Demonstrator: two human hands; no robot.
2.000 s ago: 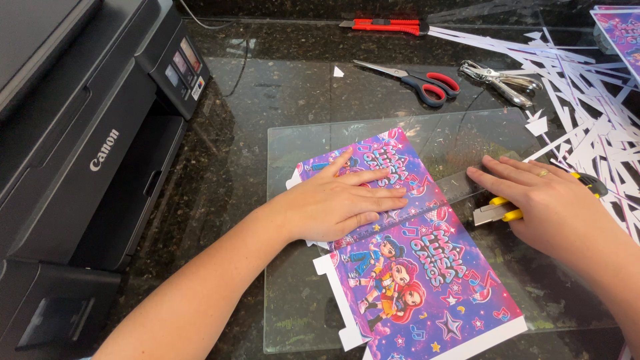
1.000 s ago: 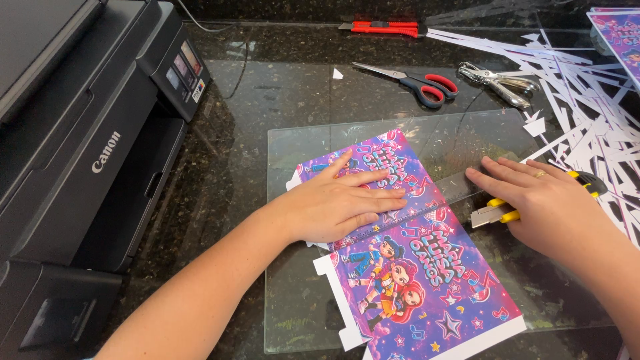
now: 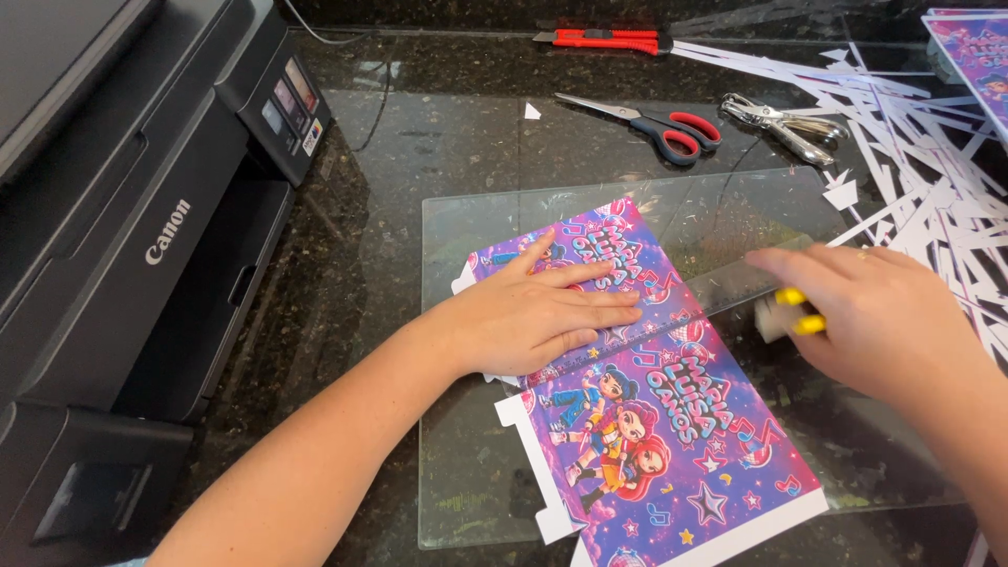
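A printed purple paper cut-out [image 3: 709,441] with white tabs lies on a clear glass cutting board [image 3: 472,488]. Across it runs a transparent ruler [image 3: 720,290], slanting up to the right. My left hand [image 3: 543,315] is spread flat, pressing on the ruler and the upper part of the print. Beyond the print's right edge, my right hand [image 3: 874,315] has its fingertips at the ruler's right part. That hand also holds a yellow utility knife [image 3: 802,311], blurred, its front end pointing left beneath the palm; most of its body is hidden.
A black Canon printer [image 3: 165,228] stands at the left. Behind the board lie scissors [image 3: 669,134], a red utility knife [image 3: 606,41], a metal hole punch [image 3: 787,130] and a small paper scrap [image 3: 532,111]. White paper strips [image 3: 929,181] pile up at the right, beside more printed sheets [image 3: 976,59].
The yellow knife in my right hand has turned slightly and is now blurred. My left hand, the ruler and the print stay where they were.
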